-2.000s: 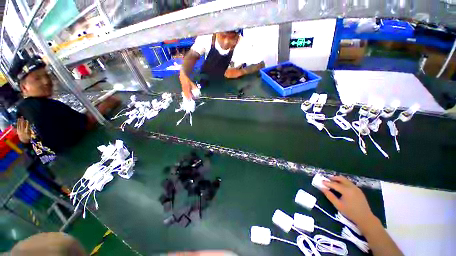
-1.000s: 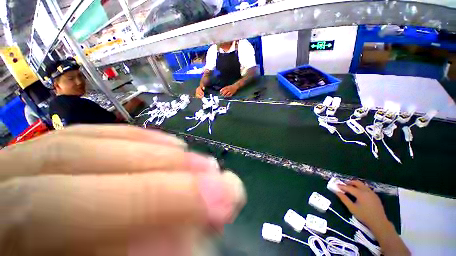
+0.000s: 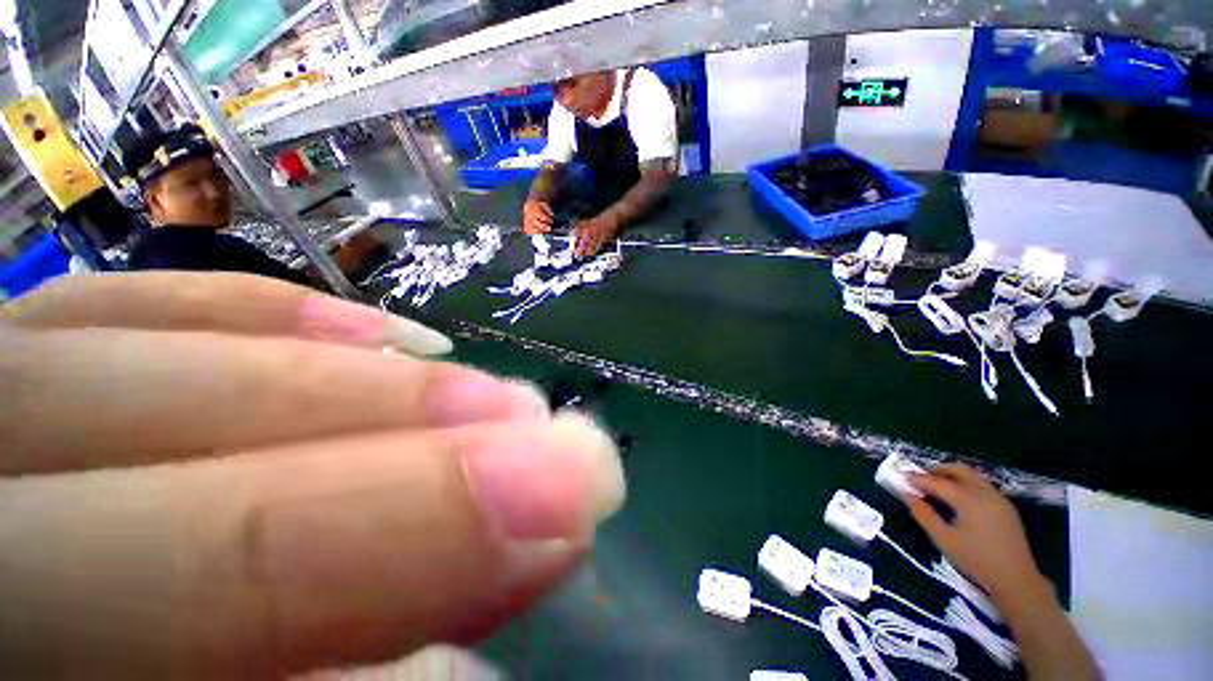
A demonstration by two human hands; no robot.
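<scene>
My right hand (image 3: 984,532) is at the lower right with its fingertips on a closed white adapter (image 3: 901,474) near the metallic strip. Several closed white adapters (image 3: 725,595) lie left of and below it, with coiled white cables (image 3: 915,641) leading right, partly behind my forearm. My left hand (image 3: 293,466) is very close to the camera, large and blurred, and covers the lower left. Its fingers lie close together; whether it holds anything does not show. It hides most of the dark pads, of which a few (image 3: 572,393) show past the fingertips.
Open adapters with boards (image 3: 1018,282) lie on the far belt at right. White adapter bundles (image 3: 552,279) lie before a person opposite; another person is at left. A blue bin (image 3: 835,193) holds dark pieces. White sheets (image 3: 1141,572) lie at right. A metal beam crosses above.
My left hand has come up in front of the camera and now covers the pad pile and left bundle. My right hand stays on its adapter. The person opposite now handles the white bundle.
</scene>
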